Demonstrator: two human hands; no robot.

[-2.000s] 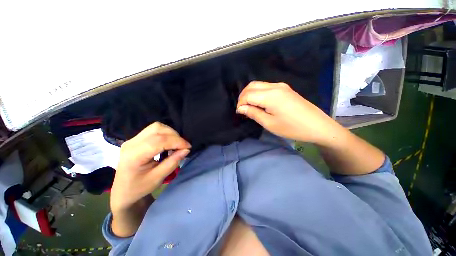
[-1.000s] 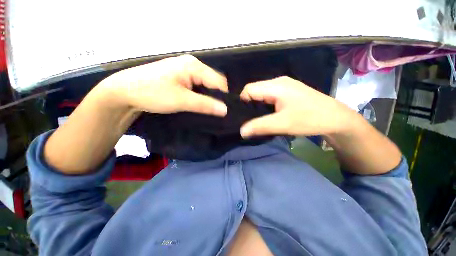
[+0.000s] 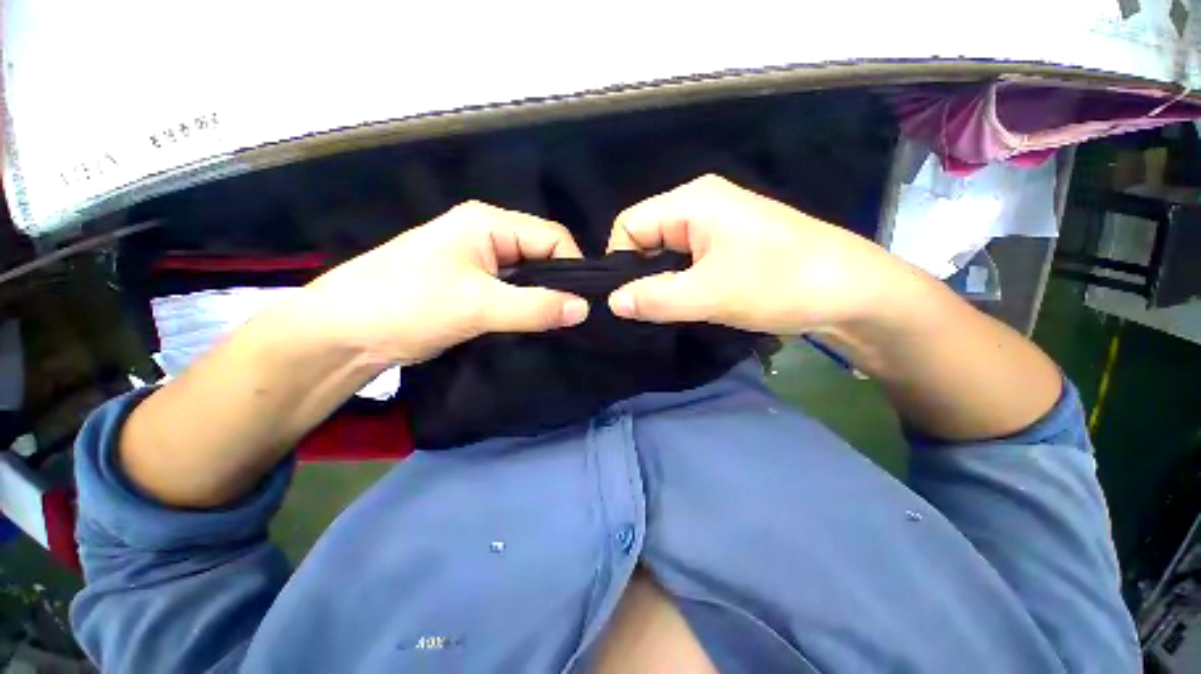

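A black garment (image 3: 566, 375) lies bunched over my lap and below the table edge. A narrow folded ridge of it runs between my two hands at the middle of the view. My left hand (image 3: 454, 283) pinches the ridge between thumb and fingers from the left. My right hand (image 3: 738, 263) pinches it from the right, the two thumb tips close together but apart. No tool shows in either hand. The fingertips behind the fold are partly hidden.
The white table (image 3: 527, 66) spans the top. Crumpled white paper (image 3: 217, 323) and red-edged pieces (image 3: 349, 439) lie at left. At right, pink fabric (image 3: 955, 129) hangs over a grey bin (image 3: 1012, 290) holding white scraps (image 3: 968, 211).
Both hands were apart over the black cloth; they have come together at the middle and now pinch a raised fold. My left hand moved up and right. The view shifted slightly.
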